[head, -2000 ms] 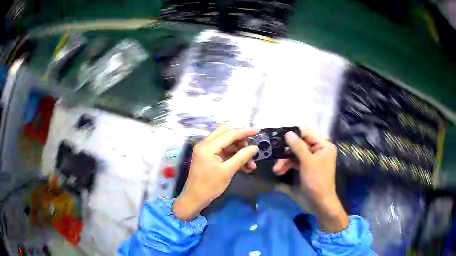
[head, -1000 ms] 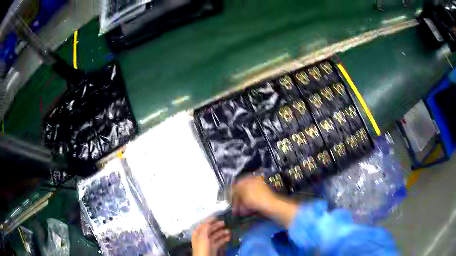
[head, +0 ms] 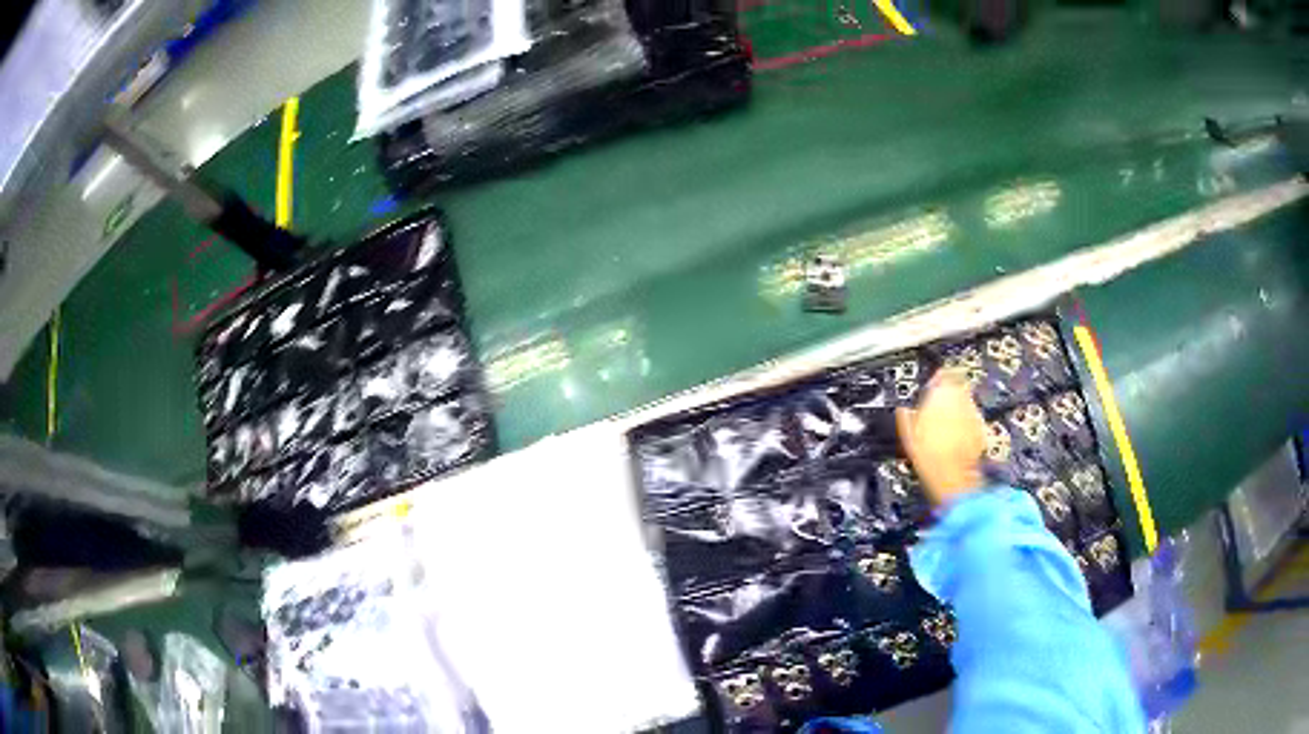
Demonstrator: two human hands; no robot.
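My right hand (head: pixel 948 437), in a blue sleeve, reaches over the upper right part of a black pocket tray (head: pixel 747 538). Its fingertips are among the gold-ringed parts (head: pixel 1016 351) near the tray's far edge. The hand is blurred, and I cannot tell whether it grips a part. Gold-ringed parts sit in rows at the tray's right side and along its near edge. The pockets at upper left show only glossy black. My left hand is out of the picture.
Left of the tray lie a white sheet (head: pixel 538 588) and a clear blister tray with dark round pieces (head: pixel 338 624). Another black tray (head: pixel 345 366) is beyond them. A small dark plate (head: pixel 826 284) lies on the green belt (head: pixel 675 273). Stacked trays (head: pixel 574 108) stand farther back.
The view has turned from the held plate to the trays. My right hand has moved from the pocket tray's near left corner to its far right part. My left hand has left the picture.
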